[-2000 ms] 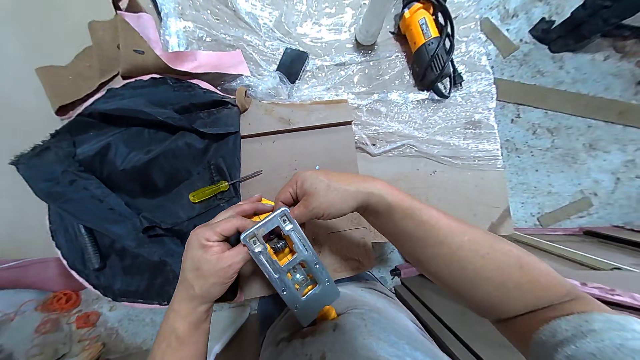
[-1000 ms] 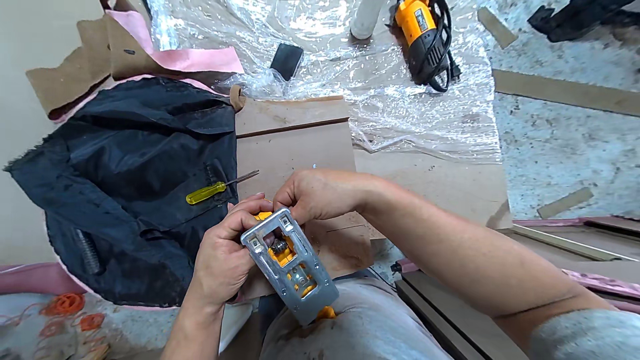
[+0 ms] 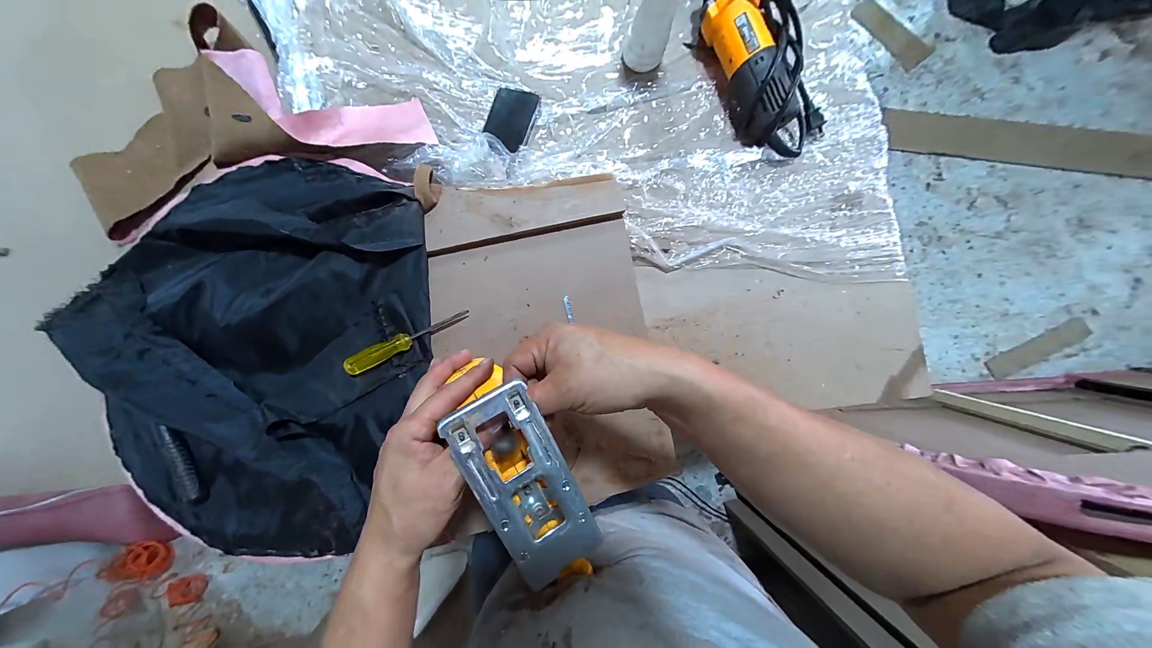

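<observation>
A yellow jigsaw [image 3: 526,486], its metal base plate turned up, lies against my lap. My left hand [image 3: 418,468] grips its front end from the left side. Just right of that end, my right hand [image 3: 585,369] has its fingers bent together against the tool; whatever they pinch is hidden. A jigsaw blade [image 3: 568,309] rests on the brown board [image 3: 540,261] beyond my right hand. Up and left of my hands, a screwdriver with a clear yellow handle [image 3: 378,354] lies on black fabric [image 3: 270,288], its shaft reaching over the board.
Clear plastic sheeting [image 3: 576,54] covers the far part of the surface. On it are a yellow and black corded power tool [image 3: 756,72], a dark flat block [image 3: 511,119] and a white cylinder [image 3: 648,36]. Pink and brown fabric [image 3: 189,126] lies far left, orange cord [image 3: 139,560] lower left.
</observation>
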